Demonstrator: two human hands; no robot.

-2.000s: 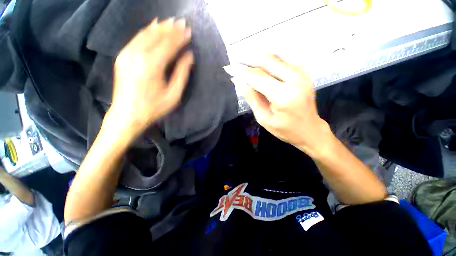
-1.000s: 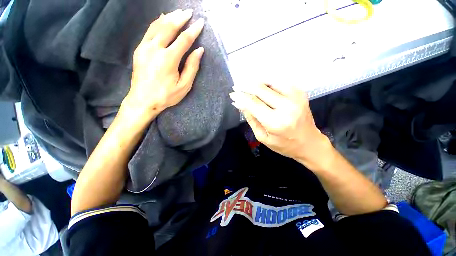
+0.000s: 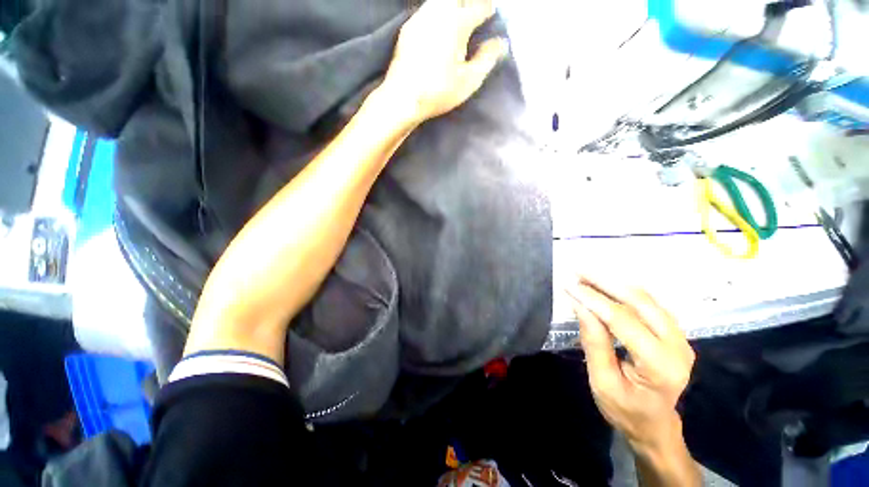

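Observation:
A large dark grey garment (image 3: 467, 228) lies bunched over the left part of the white table and hangs over its front edge into my lap. My left hand (image 3: 448, 57) rests on the cloth at the top of the view, fingers partly cut off by the picture's edge; whether it grips the cloth I cannot tell. My right hand (image 3: 634, 357) is at the table's front edge, right of the garment, fingers apart and empty. Scissors with yellow and green loops (image 3: 732, 211) lie on the table.
The white table (image 3: 629, 271) has a ruler along its front edge. Blurred machine parts (image 3: 667, 124) with a blue strip stand at the upper right. A small dark tool (image 3: 837, 238) lies at the far right. A blue crate (image 3: 110, 395) is at the lower left.
The view has turned, bringing the machine parts and whole scissors into sight. My left hand has moved further up over the cloth. My right hand remains by the table's edge, fingers now more spread.

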